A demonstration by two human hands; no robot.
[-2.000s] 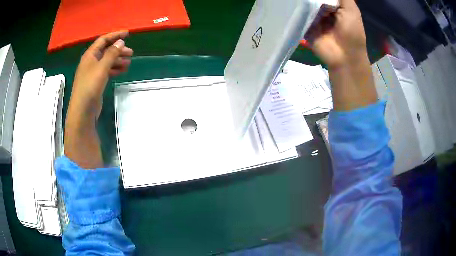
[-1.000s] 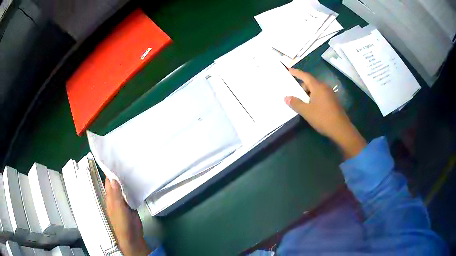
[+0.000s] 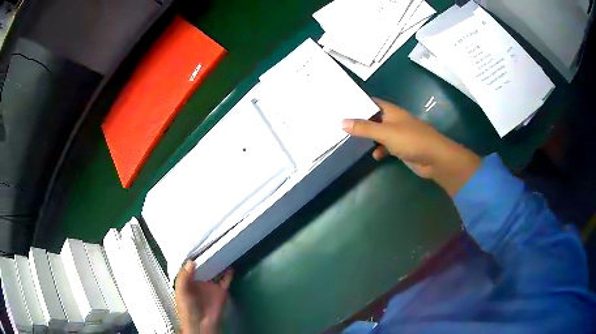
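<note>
A white gift box [image 3: 281, 196] lies open and slanted in front of me. A pale sleeved product [image 3: 222, 166] lies flat in its left and middle part. A white leaflet or card [image 3: 320, 98] lies at its right end. My right hand [image 3: 405, 137] grips the box's right end, thumb on top and fingers at the side. My left hand [image 3: 199, 297] is at the box's near left corner, thumb at the edge and fingers under it; it is partly cut off by the bottom edge.
An orange-red pad [image 3: 160, 98] lies at the back left. White card strips [image 3: 140, 274] and several white boxes [image 3: 78, 274] stand at the lower left. Loose leaflets [image 3: 372, 32] lie at the back, and a printed leaflet pile [image 3: 487, 72] is at the right. Two small white marks [image 3: 429, 104] are nearby.
The product, earlier raised at its left end with its sleeve loose, now lies flat in the box. My left hand has moved from the sleeve to the box's near corner. The box shows more of its front side.
</note>
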